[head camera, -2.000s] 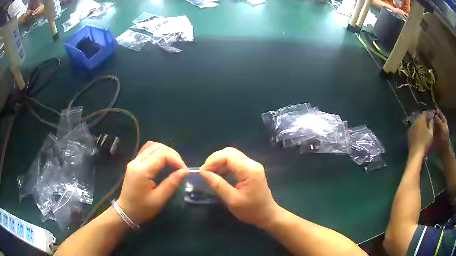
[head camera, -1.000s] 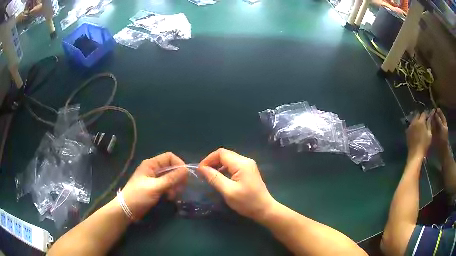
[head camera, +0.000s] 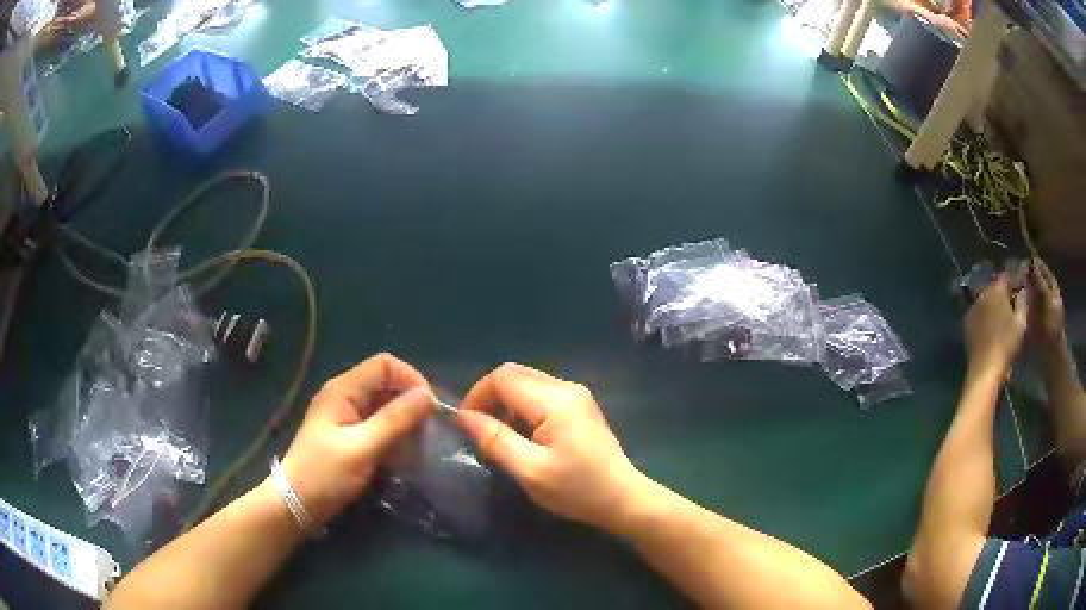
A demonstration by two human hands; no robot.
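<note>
My left hand (head camera: pixel 363 435) and my right hand (head camera: pixel 542 435) are close together at the lower middle. Their thumbs and fingers pinch the top edge of a clear zip-lock bag (head camera: pixel 447 483), which hangs below and between them. The bag is blurred and its contents cannot be made out. A pile of shiny filled bags (head camera: pixel 726 304) lies flat on the mat to the right of my hands. A looser heap of clear bags (head camera: pixel 137 393) lies at the left beside a grey-brown cord (head camera: pixel 312 304).
A blue bin (head camera: pixel 197 131) holds dark pieces at the upper left. A mains plug (head camera: pixel 255 338) lies by the cord. A power strip (head camera: pixel 54 554) is at the lower left. Flat bags (head camera: pixel 369 60) lie farther back. Another person's hands (head camera: pixel 1006 310) work at the right, below yellow-green strands (head camera: pixel 988 173).
The bag between my hands has swung and tilted, and my fingers have shifted along its top edge. The whole view has drifted slightly.
</note>
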